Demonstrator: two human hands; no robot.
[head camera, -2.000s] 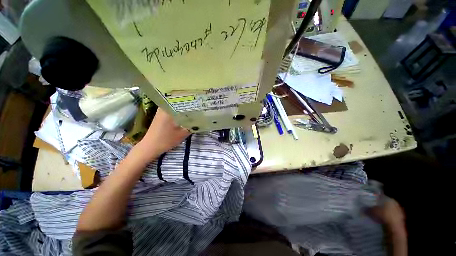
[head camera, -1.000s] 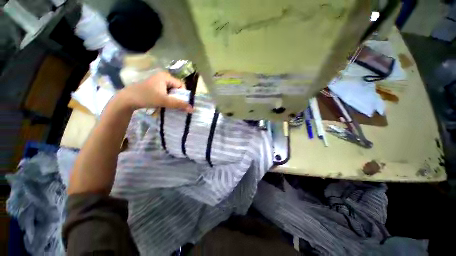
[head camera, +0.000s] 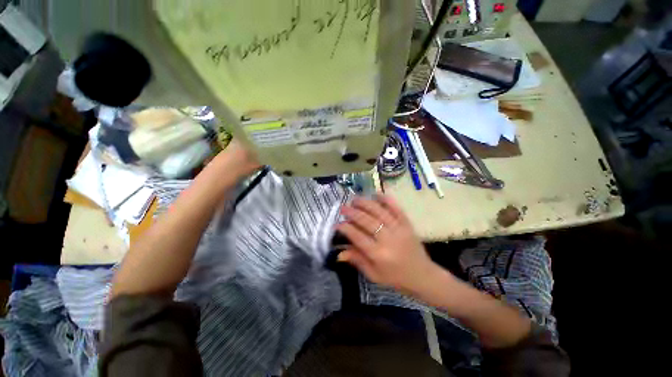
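A grey-white striped garment (head camera: 269, 228) lies bunched over the machine bed and hangs into the lap, partly blurred. The cream sewing machine head (head camera: 287, 96) hides the needle area. My left hand (head camera: 239, 162) is at the garment's far left side; its fingers are hidden behind the head, so its grip cannot be told. My right hand (head camera: 377, 239), with a ring, is palm down at the right end of the bed. Its fingertips are at the garment's right edge, its thumb is apart, and no cloth shows between them.
A black round knob (head camera: 112, 70) is left of the head. Pens (head camera: 421, 162), metal scissors (head camera: 471, 166), a bobbin-like round part (head camera: 390, 154), papers and a dark strapped pouch (head camera: 480, 68) lie right. More striped garments (head camera: 508, 276) are lower right; others fill a blue crate at left.
My right hand, at the far lower right two seconds ago and out of view one second ago, is now at the bed. My left hand has moved behind the head. The garment's dark bands are mostly hidden.
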